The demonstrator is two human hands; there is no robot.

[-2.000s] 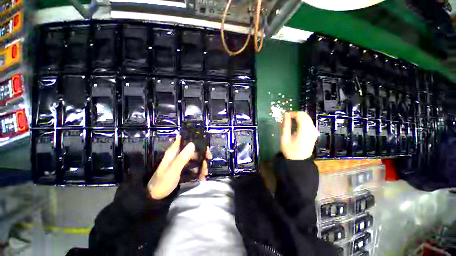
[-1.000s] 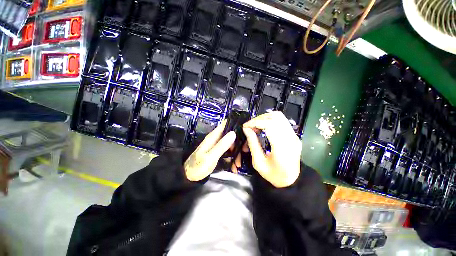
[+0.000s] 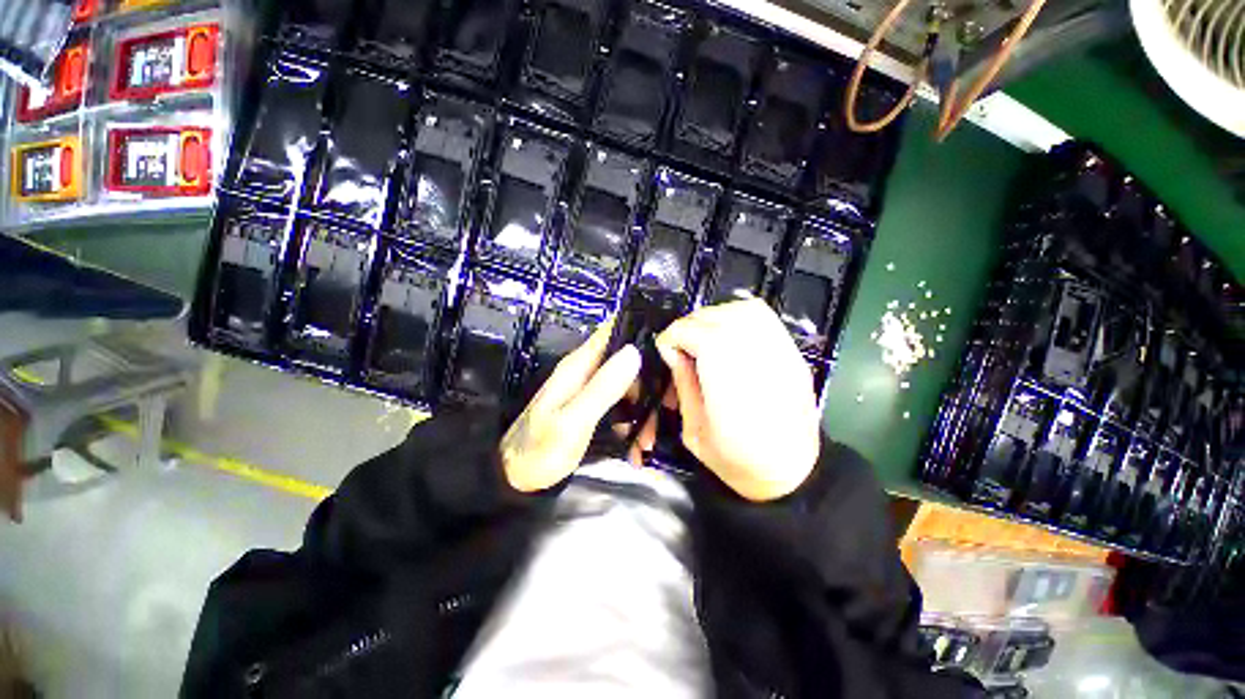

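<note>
My left hand (image 3: 567, 417) holds a black device housing (image 3: 643, 328) upright over the near edge of the black blister tray (image 3: 307, 216). My right hand (image 3: 744, 396) is against the housing's right side, its fingertips bent onto it. Whether a tiny part is between those fingertips is hidden. The tray's pockets hold more black housings in rows. A loose pile of tiny whitish parts (image 3: 904, 340) lies on the green mat (image 3: 874, 423), right of the tray.
More black blister trays (image 3: 1079, 396) stand at the right. A clear tray of red and yellow units (image 3: 161, 161) is at upper left. Orange cables (image 3: 874, 85) hang at the top beside a cream fan (image 3: 1208, 55). Clear trays with dark units (image 3: 1010, 580) are at lower right. A stool (image 3: 103, 389) stands at left.
My right hand has moved from beside the whitish pile to the housing in my left hand. The head view has turned and shifted. Over the last second the hands have barely moved.
</note>
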